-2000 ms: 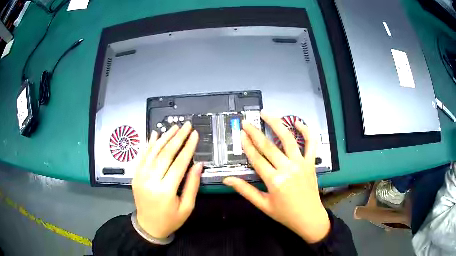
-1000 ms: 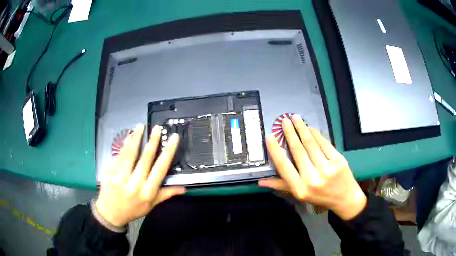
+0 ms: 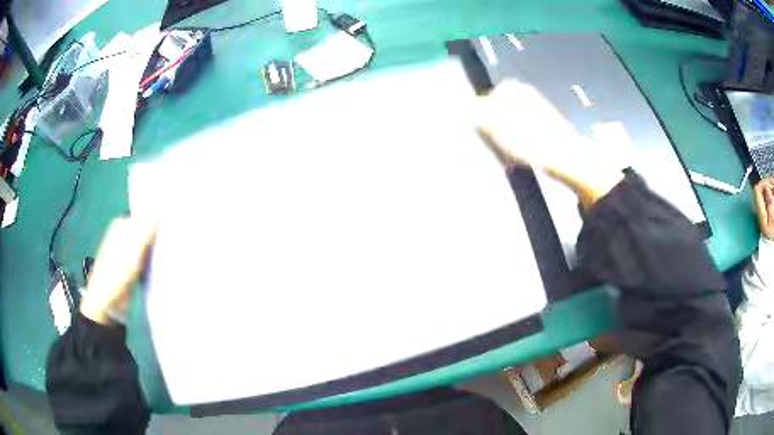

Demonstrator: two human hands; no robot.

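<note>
The laptop [image 3: 339,246] is a large, washed-out white surface in the middle of the view; no compartment or fan marks show on it, and I cannot tell which face is up. Black foam [image 3: 382,371] shows along its near edge. My left hand [image 3: 117,265] is blurred at its left edge, with the fingertips partly hidden. My right hand [image 3: 539,136] is overexposed and grips its far right corner.
A second grey laptop [image 3: 564,72] lies to the right. The power adapter [image 3: 61,304] is at the left. A dark holder with red and blue sticks [image 3: 176,64] and a small circuit part [image 3: 278,77] are at the back. Another person's hand [image 3: 765,204] is at the right edge.
The open compartment and fan marks are out of sight, and a bright, blank surface shows instead. My hands have moved apart from the near edge to the laptop's left and far right edges. The view has shifted.
</note>
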